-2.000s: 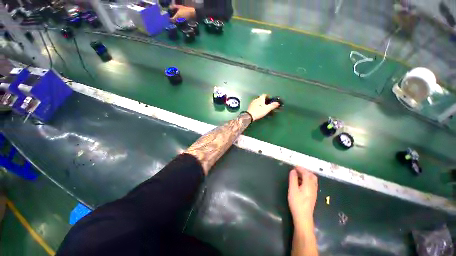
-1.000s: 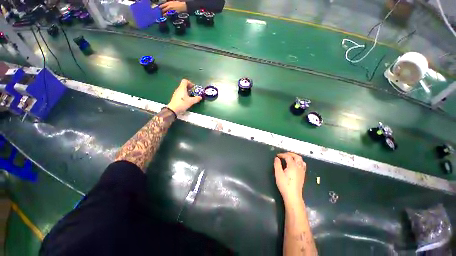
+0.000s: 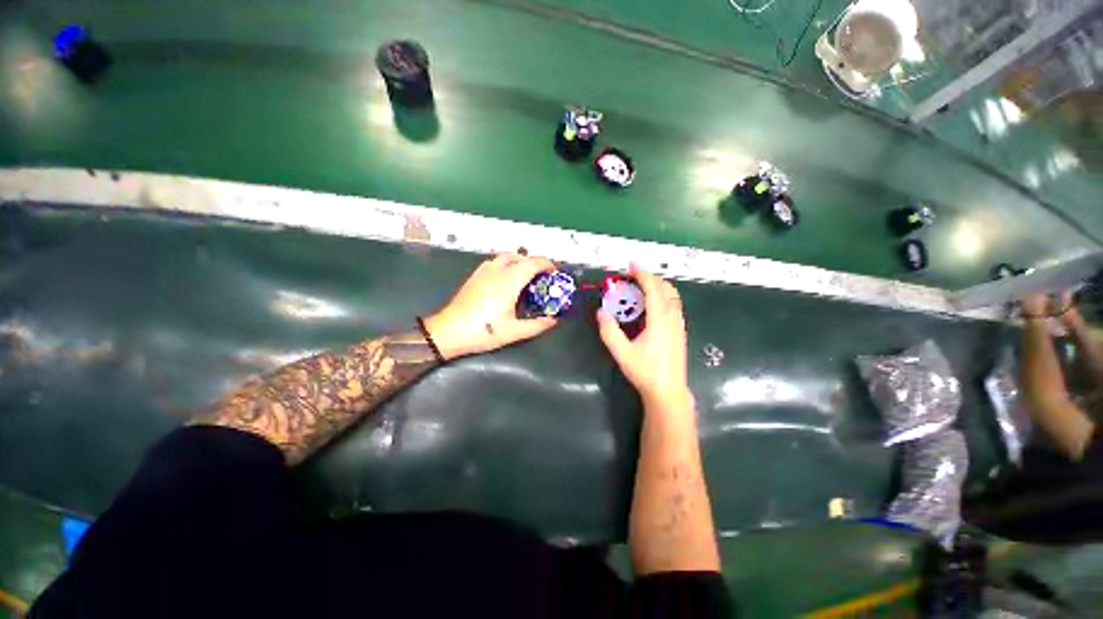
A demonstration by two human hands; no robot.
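An open unit is held over the dark-green mat just inside the white edge rail. My left hand (image 3: 498,305) grips its black housing (image 3: 550,294), with the silvery and bluish circuit board facing up. My right hand (image 3: 648,329) grips the round end cap (image 3: 623,302), which has a pale disc with dark holes and a dark ring. A short reddish lead spans the gap between housing and cap. The undersides of both parts are hidden by my fingers.
Beyond the white rail (image 3: 327,221), the green belt (image 3: 278,121) carries a closed dark unit (image 3: 405,73), a blue-lit unit (image 3: 80,51) and several open units. Small silvery bits (image 3: 714,354) lie right of my hands. Bagged parts (image 3: 916,389) and another person's arms (image 3: 1050,381) are at right.
My left hand has brought the open unit from the belt to the mat, and my right hand now holds its cap. The view has shifted right; another person's arms now show.
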